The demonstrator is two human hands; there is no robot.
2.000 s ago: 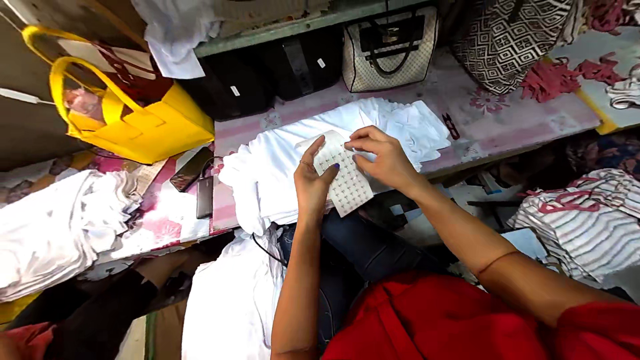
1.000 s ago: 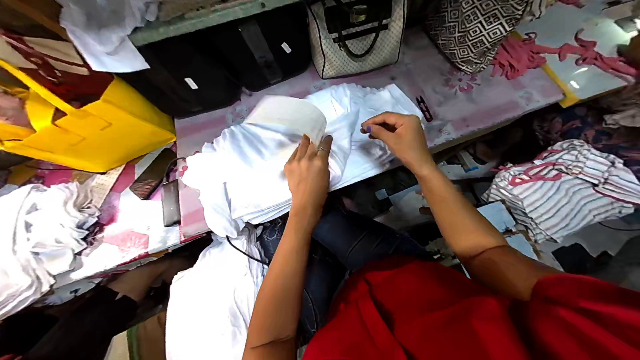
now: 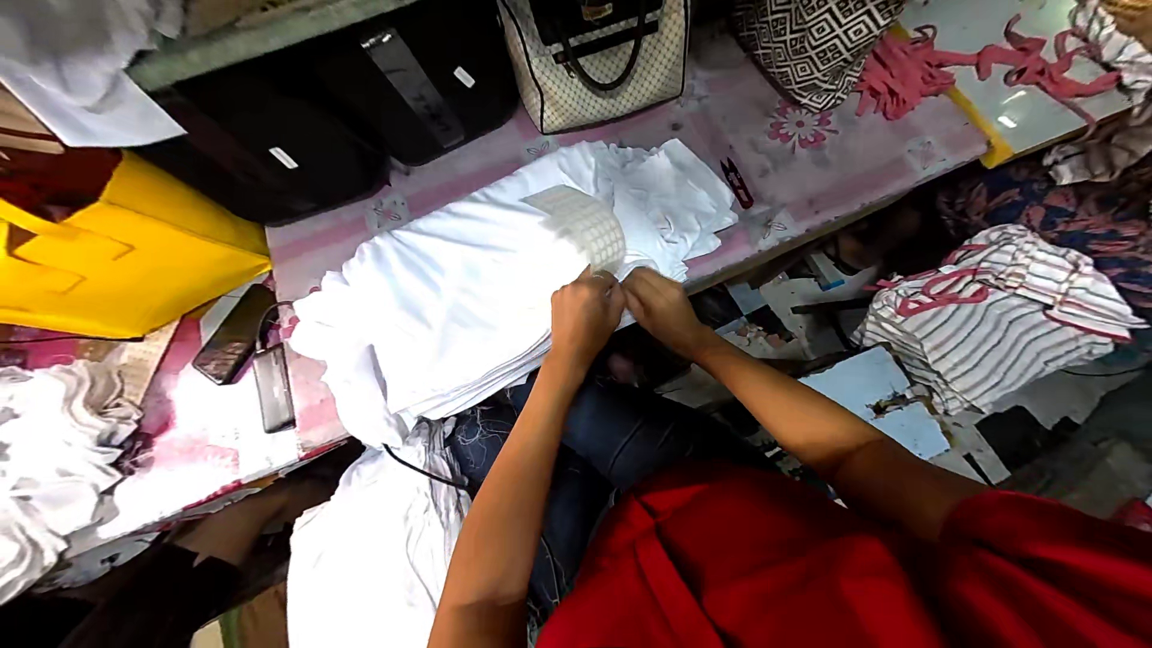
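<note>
A pile of white fabric pieces (image 3: 450, 297) lies along the table edge in front of me. On it rests a pale sheet of small printed labels (image 3: 585, 225), its near end curling at my fingers. My left hand (image 3: 585, 315) is closed at that end, with the sheet's corner at its fingertips. Right beside it, my right hand (image 3: 661, 306) pinches at the pile's near edge; what its fingertips hold is hidden. Small red-handled thread snips (image 3: 737, 184) lie just beyond the pile's right end.
Left of the pile are a phone (image 3: 236, 335), a grey power bank (image 3: 274, 387) and a yellow bag (image 3: 135, 243). Black cases (image 3: 297, 135) and a beige handbag (image 3: 598, 67) stand behind. Striped garments (image 3: 999, 315) lie low at the right; white fabric (image 3: 378, 549) hangs beside my legs.
My right hand has moved down and left to meet my left hand. The label sheet, held up between both hands two seconds ago, now lies on the white pile.
</note>
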